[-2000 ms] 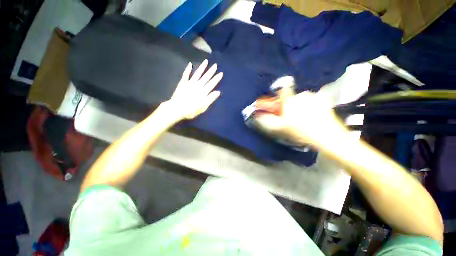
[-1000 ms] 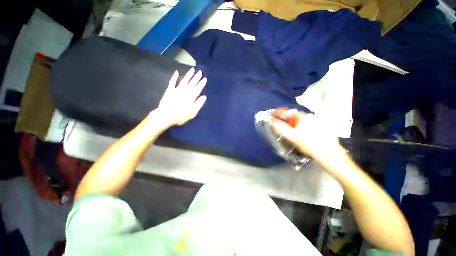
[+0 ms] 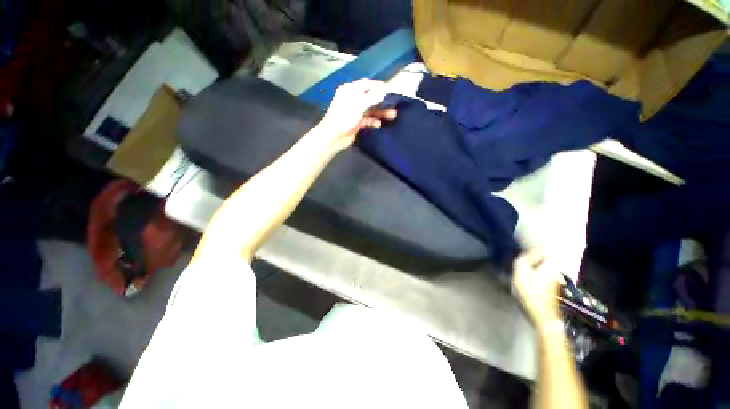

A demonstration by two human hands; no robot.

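Observation:
A navy garment (image 3: 436, 168) lies along the far side of the dark padded pressing form (image 3: 376, 204), drawn off its near part. My left hand (image 3: 356, 112) holds the garment's upper left end, with the fingers curled on the cloth. My right hand (image 3: 536, 279) is at the garment's lower right end, by the form's right tip, and grips the cloth there; it is somewhat blurred. A metallic, cluttered thing (image 3: 588, 307), perhaps the steam iron at its rest, shows just right of my right hand.
More navy cloth (image 3: 544, 120) lies at the far side before an open carton (image 3: 552, 44). The pale table (image 3: 360, 283) runs under the form. A blue bar (image 3: 364, 68) is behind it. A red bag (image 3: 120, 240) is at left, a yellow hose at right.
My right hand has let go of the iron and moved down right to the garment's end. My left hand has gone from flat to holding cloth. The garment has shifted away, baring the form's near part.

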